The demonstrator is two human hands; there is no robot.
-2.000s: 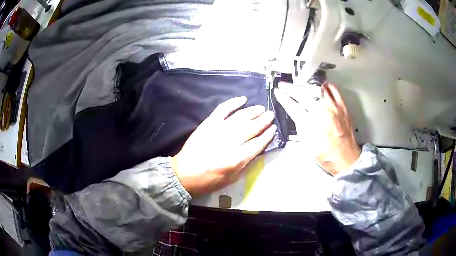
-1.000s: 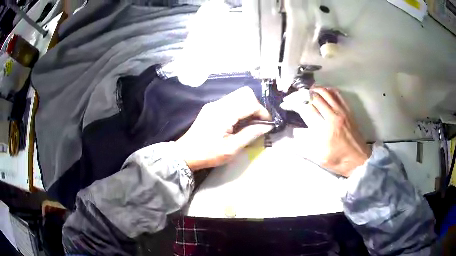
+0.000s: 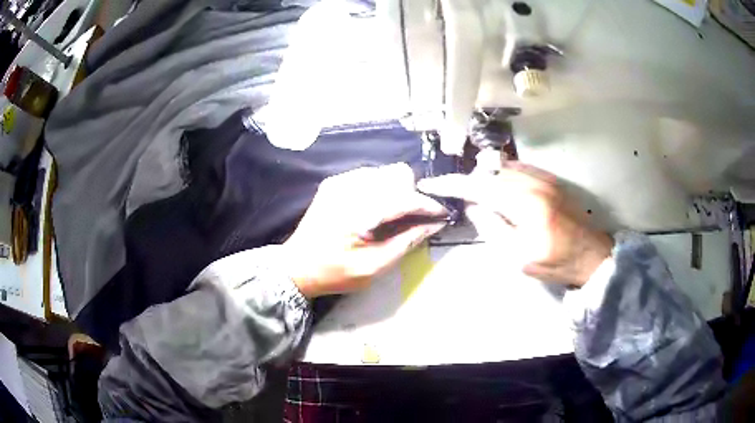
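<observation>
The grey garment body point(image 3: 108, 157) lies spread left of the machine, with its dark panel point(image 3: 273, 178) reaching to the needle area. My left hand point(image 3: 360, 227) pinches the panel's near edge between thumb and fingers, just in front of the foot. My right hand point(image 3: 530, 215) is close beside it, its fingertips at the same dark edge point(image 3: 451, 211); glare hides whether they grip it. The presser foot area point(image 3: 430, 149) is partly lost in glare, just beyond the fingers.
The off-white machine head point(image 3: 629, 116) fills the right, with a tension dial point(image 3: 531, 81). A yellow mark point(image 3: 416, 273) shows on the white bed point(image 3: 472, 306). A red-lidded container point(image 3: 31, 91) and orange-handled tool point(image 3: 21, 235) stand at far left. Glare covers the top centre.
My left hand has gone from lying flat on the panel to pinching its edge. My right fingertips have moved in to the edge near the left ones. The view has shifted slightly.
</observation>
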